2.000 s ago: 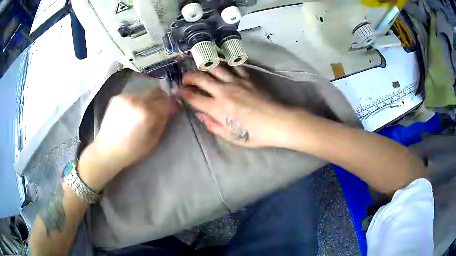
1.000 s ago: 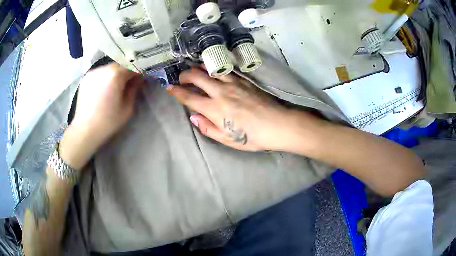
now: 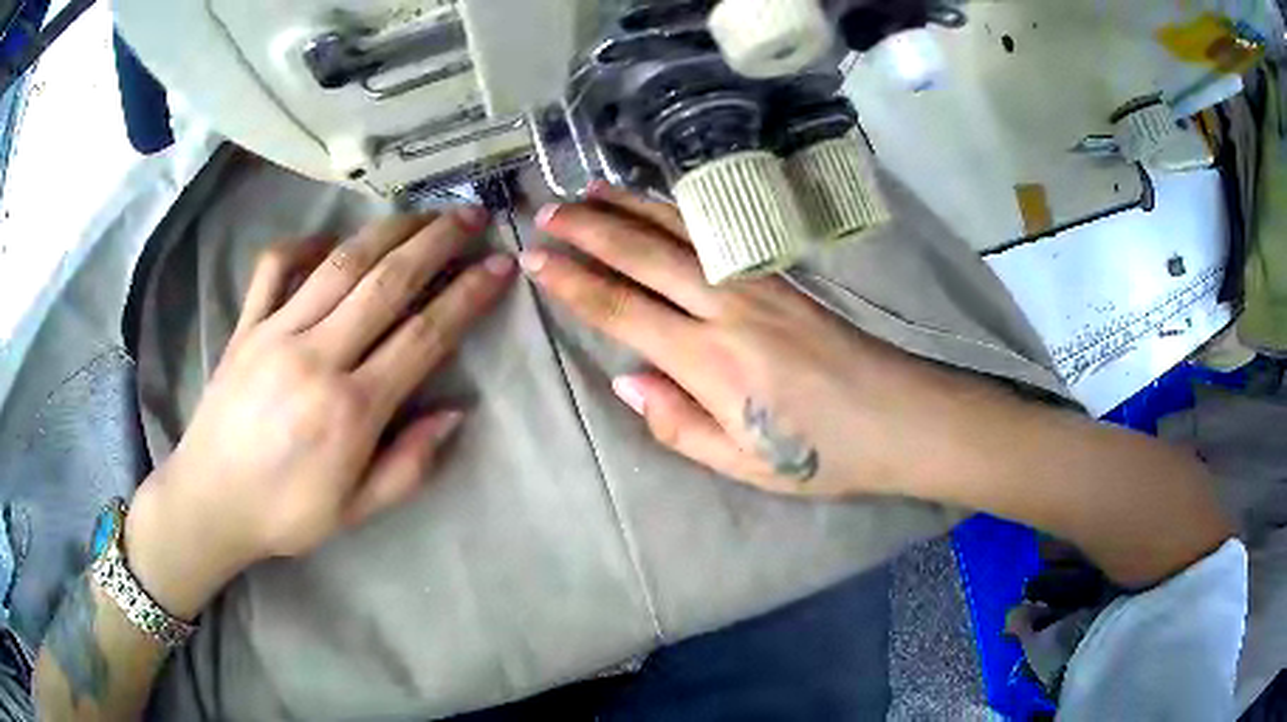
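Note:
A large grey-beige garment panel (image 3: 466, 564) lies under the sewing machine head (image 3: 268, 85) and drapes toward me. A seam line runs from the presser foot (image 3: 497, 195) down to the panel's near edge. My left hand (image 3: 318, 388) lies flat on the panel left of the seam, fingers apart, fingertips just in front of the foot. My right hand (image 3: 734, 353) lies on the panel right of the seam, fingers spread, partly under the ribbed tension knobs (image 3: 741, 219). Neither hand grips the cloth. The needle tip is hard to make out.
The white machine table (image 3: 1150, 289) has a printed ruler along its edge at the right. A blue plastic bin (image 3: 995, 607) stands at the lower right. Grey and olive cloth (image 3: 1263, 268) hangs at the far right. Thin pale thread lies over the panel beside the right forearm.
My left hand has opened from a closed, bunched pose and now lies flat near the seam. The view has moved closer to the machine head. My right hand stays flat by the foot.

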